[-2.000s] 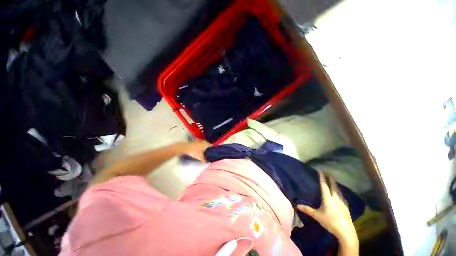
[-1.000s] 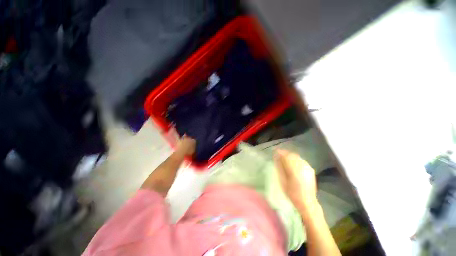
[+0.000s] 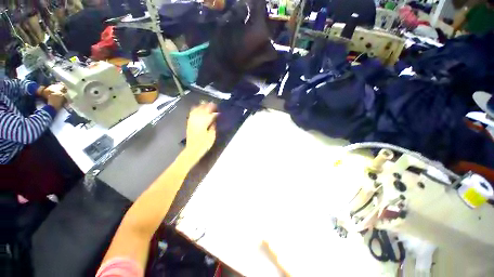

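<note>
My left hand (image 3: 201, 129) reaches out over the grey side surface beside the white machine table, fingers curled. It is at the left edge of a dark navy cloth piece (image 3: 232, 112); blur hides whether it grips the cloth. A washed-out tan shape (image 3: 275, 258) at the bottom of the white table (image 3: 244, 189) may be part of my right hand; its fingers cannot be made out. The sewing machine (image 3: 433, 222) stands at the right, with black-handled scissors (image 3: 380, 246) beside it.
A large navy cloth heap (image 3: 374, 103) lies behind the table. A thread cone (image 3: 474, 189) is at the right. A teal basket (image 3: 189, 60) stands beyond. At the left, a person in striped sleeves (image 3: 24, 127) works at another machine (image 3: 100, 92).
The view has swung up from the lap and red crate to the table and workshop. My left hand has left the crate and extends forward. My right hand is no longer clearly seen.
</note>
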